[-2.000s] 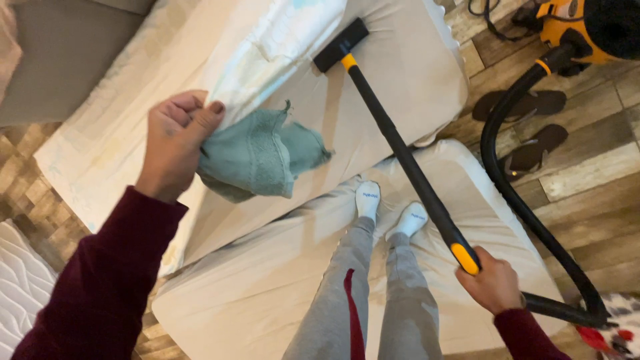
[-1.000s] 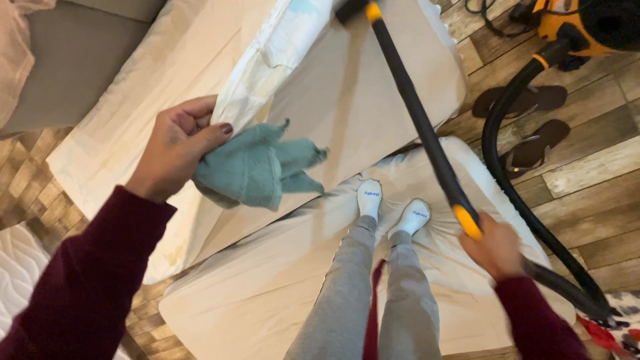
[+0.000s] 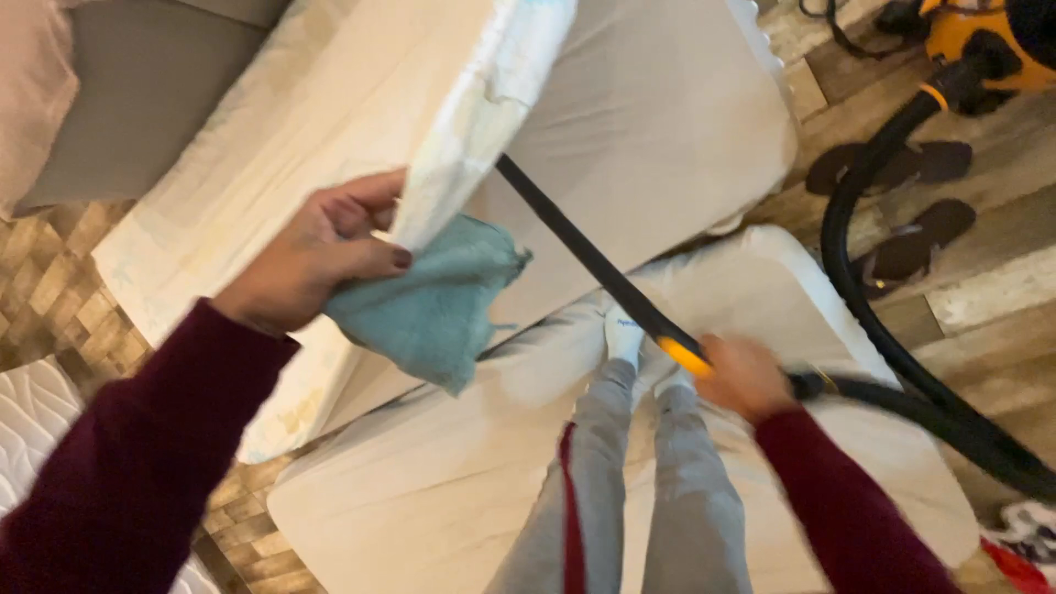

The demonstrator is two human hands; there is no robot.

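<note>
Between the thumb and fingers of my left hand (image 3: 322,252) is the edge of a pale, stained fabric cover (image 3: 487,107), lifted off the cushion beneath. A teal cloth (image 3: 429,305) hangs from the same hand. My right hand (image 3: 747,375) grips the black vacuum wand (image 3: 577,243) at its yellow part. The wand runs up and left under the lifted cover, which hides its floor head. A black hose (image 3: 858,272) joins the wand to a yellow and black vacuum cleaner (image 3: 990,41) at the upper right.
My socked feet stand on a beige-covered cushion (image 3: 396,503); another beige-covered cushion (image 3: 660,124) lies beyond it. Brown flip-flops (image 3: 916,247) rest on the wood-look floor at the right. A grey sofa (image 3: 148,99) is at the upper left, and a white quilted surface (image 3: 33,412) at the lower left.
The wand's head, seen on the far cushion two seconds ago, has gone out of sight beneath the lifted cover. My right hand has moved left and swung the wand. The teal cloth hangs differently.
</note>
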